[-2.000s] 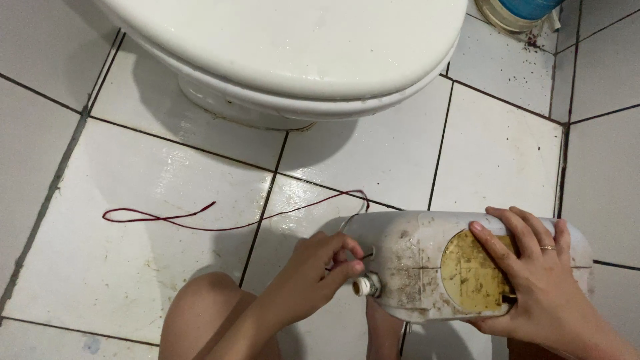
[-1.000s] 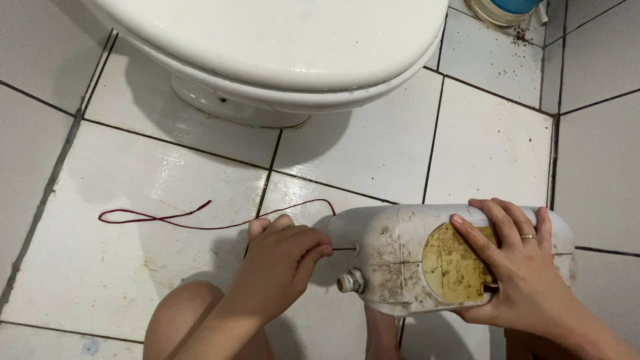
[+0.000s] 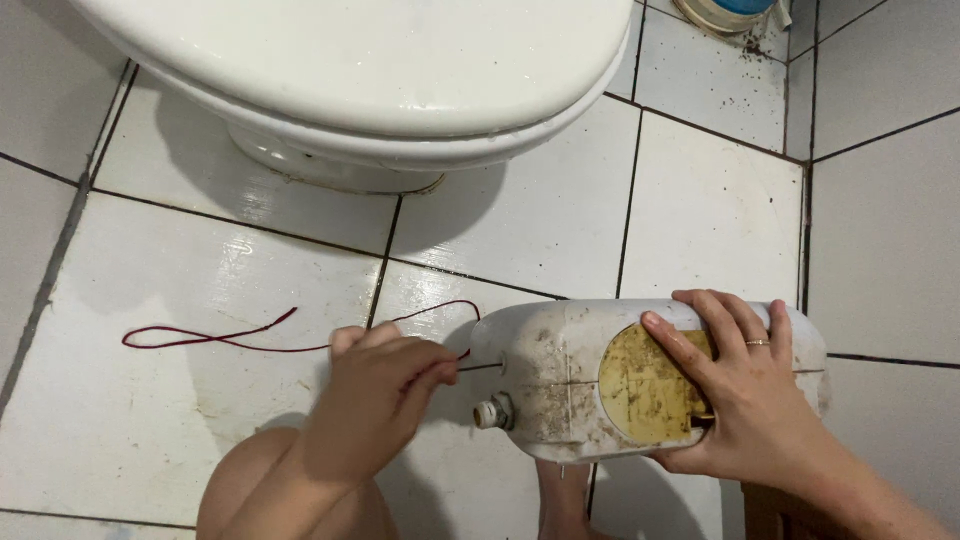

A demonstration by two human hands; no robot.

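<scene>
A stained white plastic tank [image 3: 540, 352], apparently a toilet cistern, lies tilted on its side at the lower right. My right hand [image 3: 739, 390], with a ring on one finger, grips its body over a dirty yellow round patch [image 3: 637, 386]. Just left of the tank's end, my left hand [image 3: 390, 390] pinches something between thumb and fingers. A thin dark rod [image 3: 480, 367] runs from those fingertips to a small hole in that end. Below the hole sticks out a threaded white fitting [image 3: 491, 414]. A dark red cord [image 3: 281, 348] loops over the floor and passes behind my left hand.
A white toilet [image 3: 390, 75] with its lid down stands at the top. Tiled walls rise at left and right. A blue and cream container [image 3: 731, 15] sits in the top right corner, dark specks beside it. My knee and foot are at the bottom; a brown object [image 3: 780, 510] is at lower right.
My left hand has drawn away to the left from the tank's end, where it was two seconds ago. My right hand keeps its hold on the tank.
</scene>
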